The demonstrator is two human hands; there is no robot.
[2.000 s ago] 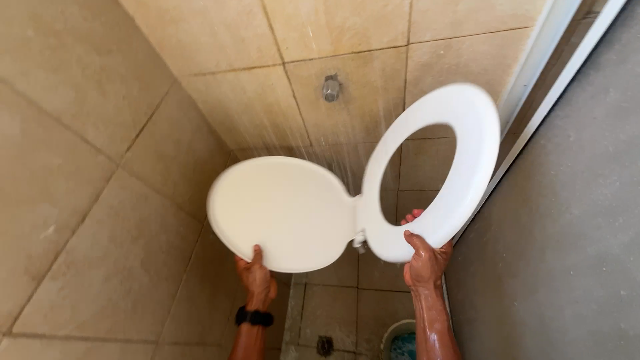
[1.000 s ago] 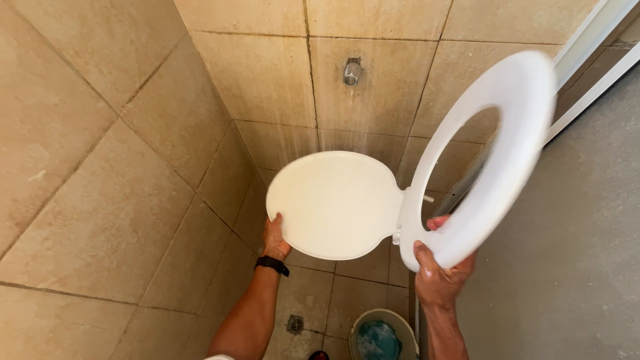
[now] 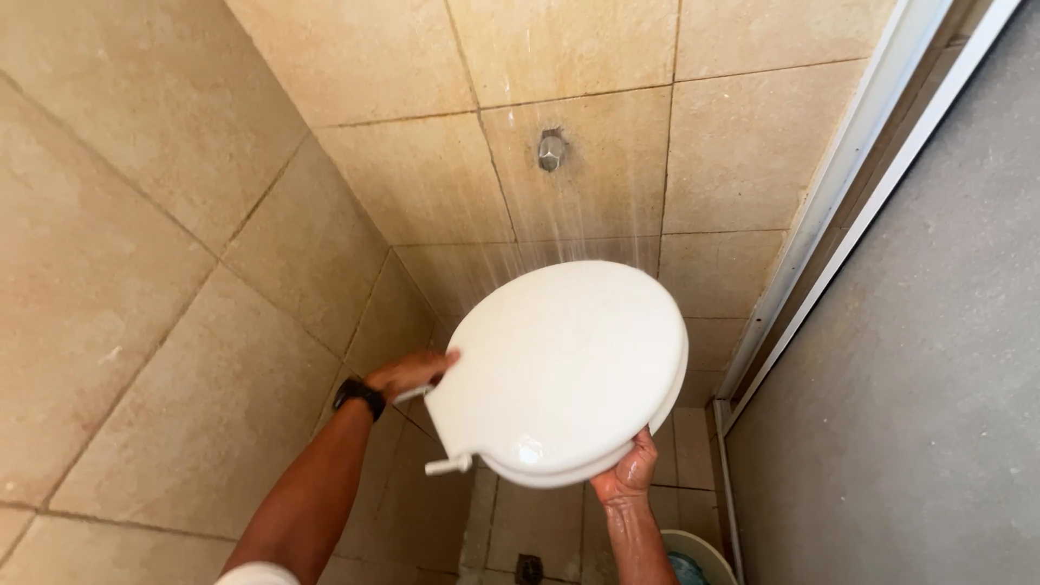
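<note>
A white toilet seat with its lid (image 3: 569, 366) is held folded together under falling shower water, the lid's face toward me. My left hand (image 3: 418, 372) grips its left edge beside the hinge end, with the thumb on the lid and the other fingers hidden behind. Two hinge fittings (image 3: 448, 465) stick out at the lower left. My right hand (image 3: 630, 471) is wet and holds the lower right rim from below, where part of the seat ring shows under the lid. A black watch is on my left wrist.
A metal valve stem (image 3: 551, 151) juts from the tiled wall (image 3: 731, 154) ahead. A grey panel (image 3: 918, 341) in a metal frame stands at right. Below are a floor drain (image 3: 529, 567) and a bucket (image 3: 707, 552) with something blue inside.
The seat and lid were spread apart earlier and are now folded together. The hinge end has turned to the left. My left hand has moved from the lid's lower edge to beside the hinge.
</note>
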